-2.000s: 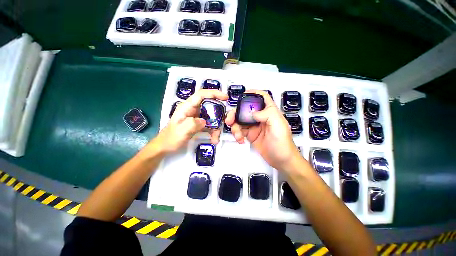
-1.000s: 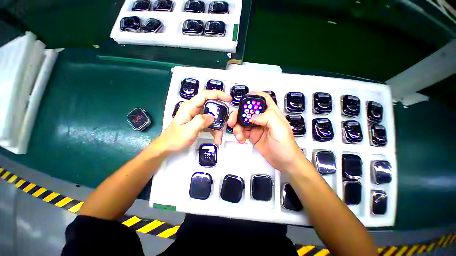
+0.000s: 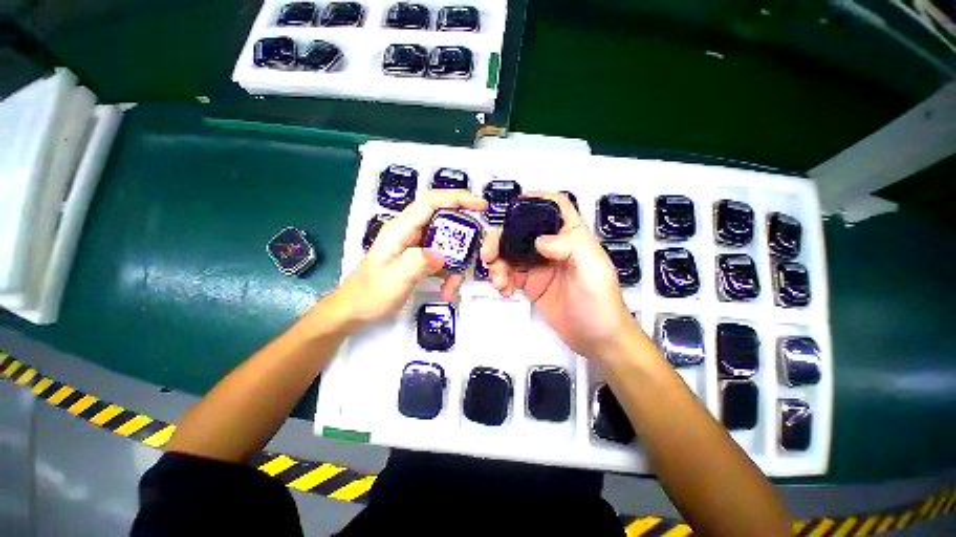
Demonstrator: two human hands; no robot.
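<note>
My left hand (image 3: 393, 262) holds a strapless smartwatch (image 3: 453, 241) whose lit display shows a QR code; my thumb lies at its lower left edge. My right hand (image 3: 571, 278) holds a second smartwatch (image 3: 529, 228) with a dark screen, thumb at its lower right. The two watches are side by side above the white foam tray (image 3: 493, 439), not touching. The tray holds rows of dark watches in its pockets. My hands and forearms hide part of the tray.
A set-aside watch (image 3: 290, 252) lies on the green surface left of the tray. A second loaded tray (image 3: 367, 92) is beyond. White slabs (image 3: 42, 199) stand at far left, a pale post (image 3: 891, 152) at right. Striped tape (image 3: 94, 409) runs along the floor.
The right-hand watch has gone from a purple screen to an app grid and is now dark. The left-hand watch now shows a QR code clearly. The hands have barely moved.
</note>
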